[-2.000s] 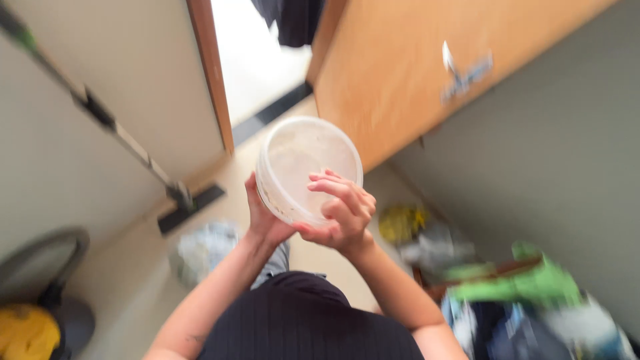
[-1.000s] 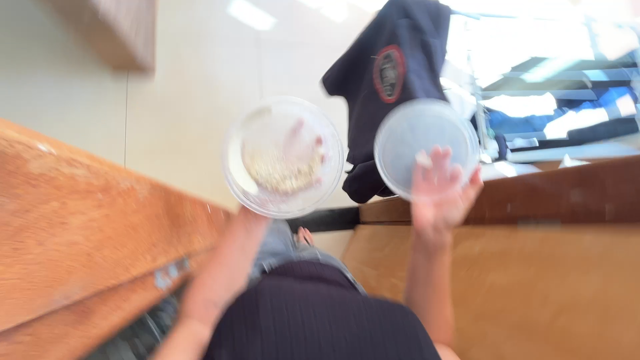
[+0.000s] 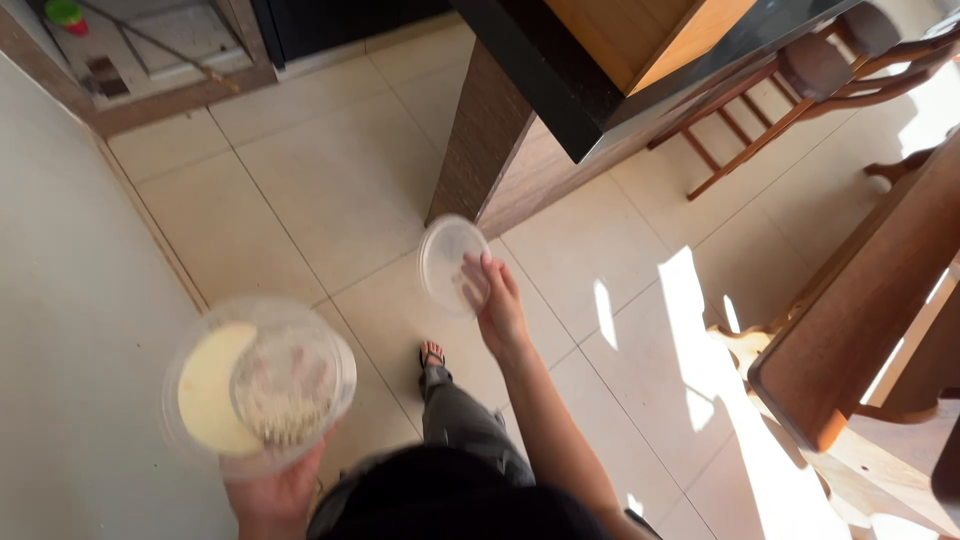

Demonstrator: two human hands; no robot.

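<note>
At the lower left, my left hand (image 3: 281,487) holds a round clear plastic container (image 3: 259,386) from beneath. Inside it lie pale grains or crumbs (image 3: 289,409) on the right and a pale yellow area (image 3: 210,390) on the left; blur hides what the yellow part is. My right hand (image 3: 499,300) grips a round translucent plastic lid (image 3: 450,262) by its right edge, with fingers visible through it. The lid is apart from the container, farther up and to the right.
A counter with a black top (image 3: 577,120) juts in ahead, a wooden box-like piece on it. Wooden chairs (image 3: 742,135) and a wooden bench or table (image 3: 862,315) stand at right. A pale wall (image 3: 75,315) runs along the left. My sandalled foot (image 3: 431,356) is on the tiled floor.
The lid was over the container two seconds ago; one second ago it was off, in my right hand. The view has moved from a doorway to a tiled room with a counter.
</note>
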